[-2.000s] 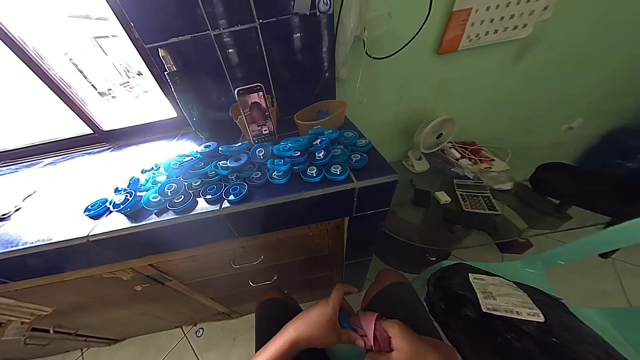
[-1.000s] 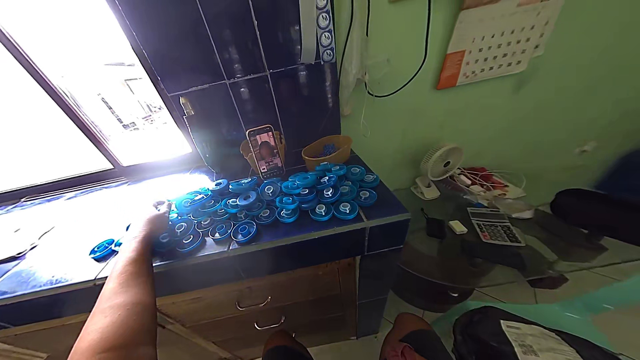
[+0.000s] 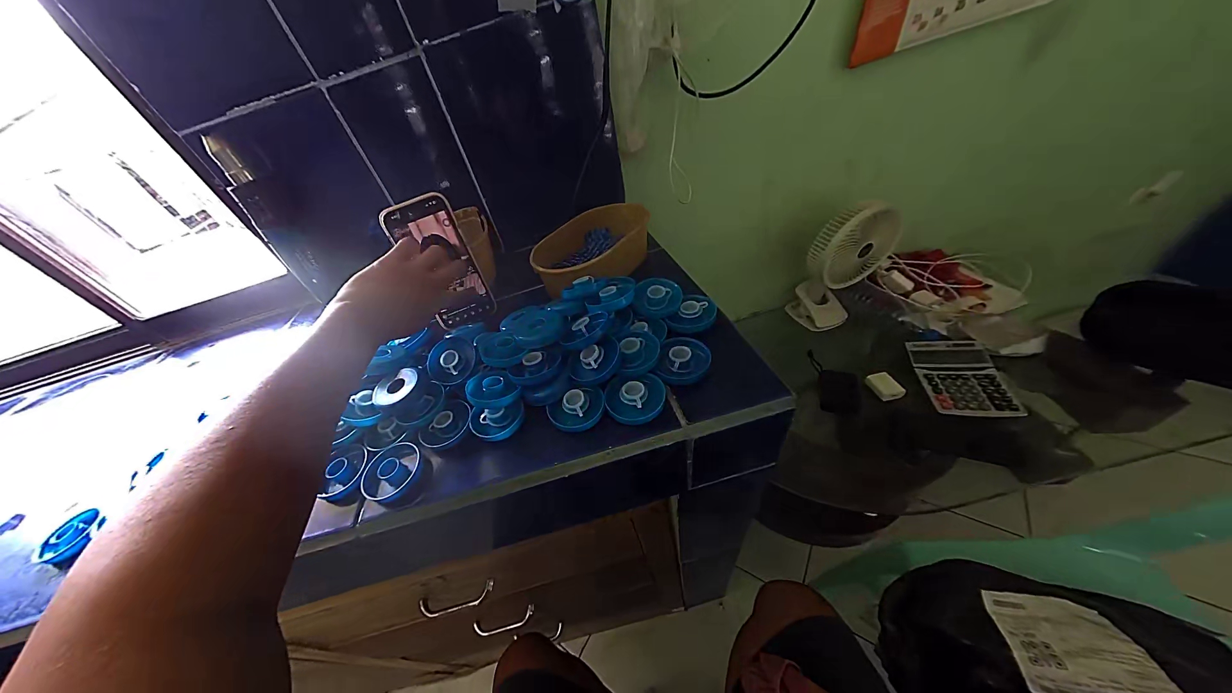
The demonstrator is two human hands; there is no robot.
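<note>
My left hand (image 3: 404,284) reaches over the tiled counter with its fingers at the screen of an upright smartphone (image 3: 469,286), which leans on a tan plastic container (image 3: 478,241). Below and to the right of the hand, many round blue plastic caps (image 3: 635,397) with white or blue centre parts lie in a heap. My forearm hides some of them. A lone blue cap (image 3: 69,536) lies at the far left. Behind the heap a tan oval basket (image 3: 624,241) holds small blue pieces. My right hand is out of view; reddish cloth (image 3: 775,674) lies between my knees.
A small white fan (image 3: 855,245), a calculator (image 3: 967,378), a white block (image 3: 885,386) and tangled cables (image 3: 948,279) are on the dark glass table at the right. A black bag (image 3: 929,616) with a label rests on a green chair (image 3: 866,563). Drawers are under the counter's edge.
My left hand has moved from the left part of the cap heap to the phone. Two seconds ago both hands were low over my lap, with pinkish cloth. The view has moved closer to the counter.
</note>
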